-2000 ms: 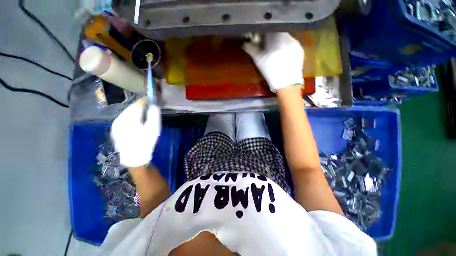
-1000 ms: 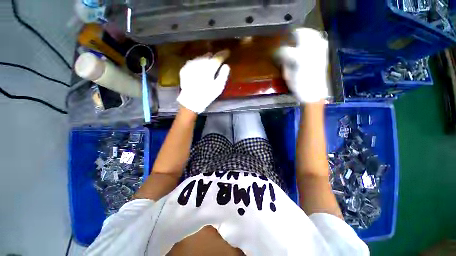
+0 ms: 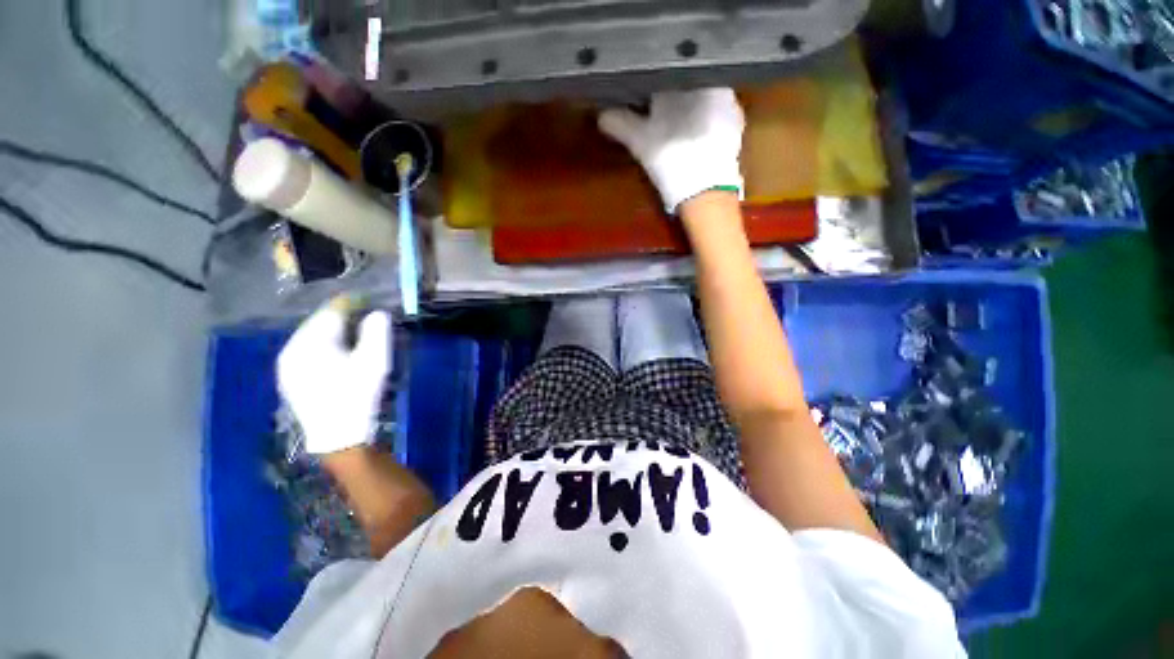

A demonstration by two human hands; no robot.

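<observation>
My right hand (image 3: 682, 144) in a white knit glove is over the yellow sheet (image 3: 843, 142) at the front edge of the grey machine bed (image 3: 586, 36). Its fingertips are at or under that edge, and what they touch is hidden. My left hand (image 3: 335, 386), also gloved and slightly blurred, is above the left blue bin (image 3: 232, 515), with thumb and fingers apart and no part visible in it. Small silver metal workpieces (image 3: 953, 470) lie loose in the right blue bin (image 3: 1040, 425). More workpieces lie in the left bin, partly covered by my left hand and arm.
A red pad (image 3: 579, 240) lies in front of the yellow sheet. A dark cup (image 3: 397, 157) holds a light-blue-handled brush (image 3: 409, 251). A white bottle (image 3: 316, 196) and a yellow-handled tool (image 3: 294, 110) lie beside it. Blue totes (image 3: 1069, 213) stand far right. Black cables run at left.
My left hand has moved from the pads back and left to above the left bin. My right hand has moved left to the machine's front edge. The view has shifted slightly.
</observation>
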